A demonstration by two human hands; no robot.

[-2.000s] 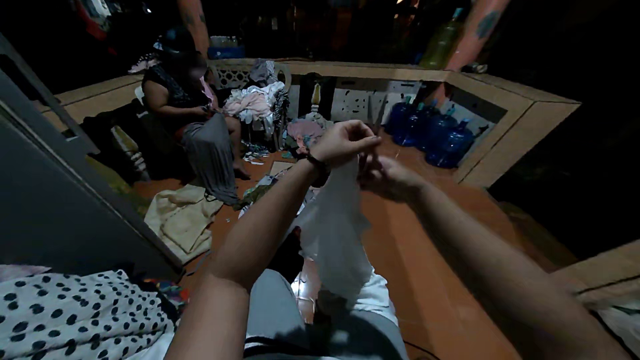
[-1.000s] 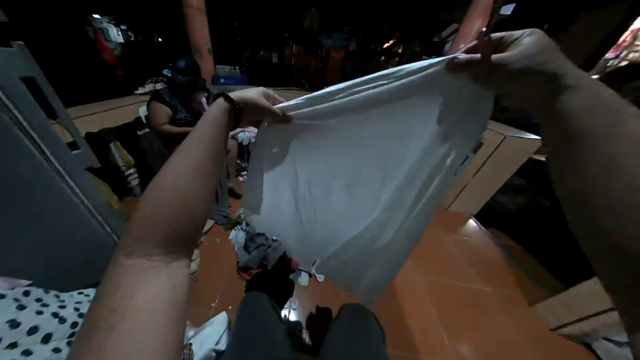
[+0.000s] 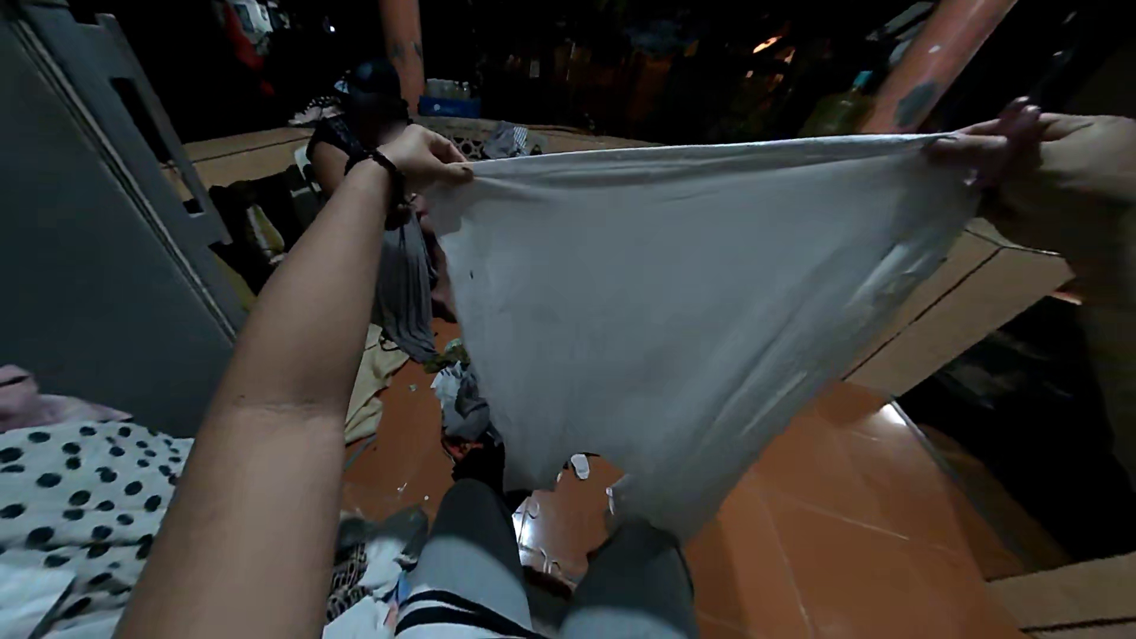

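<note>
A white cloth (image 3: 674, 293) hangs stretched between my two hands in front of me, its top edge nearly level and its lower edge uneven. My left hand (image 3: 424, 160) pinches the upper left corner between thumb and fingers, with a dark band on the wrist. At the right, my right hand (image 3: 1021, 155) grips the upper right corner, partly in shadow. The cloth's lower end hangs down by my knees and hides part of the floor behind it.
A seated person (image 3: 333, 151) with a grey cloth (image 3: 406, 288) is beyond my left arm. Polka-dot fabric (image 3: 84, 488) lies at lower left beside a grey panel (image 3: 98, 222). Scraps of cloth (image 3: 461, 399) lie on the orange tiled floor (image 3: 825, 497). A low ledge (image 3: 958, 311) stands at right.
Two seconds ago my hands were close together with the white cloth bunched below them. They have since moved apart, and the cloth is spread between them.
</note>
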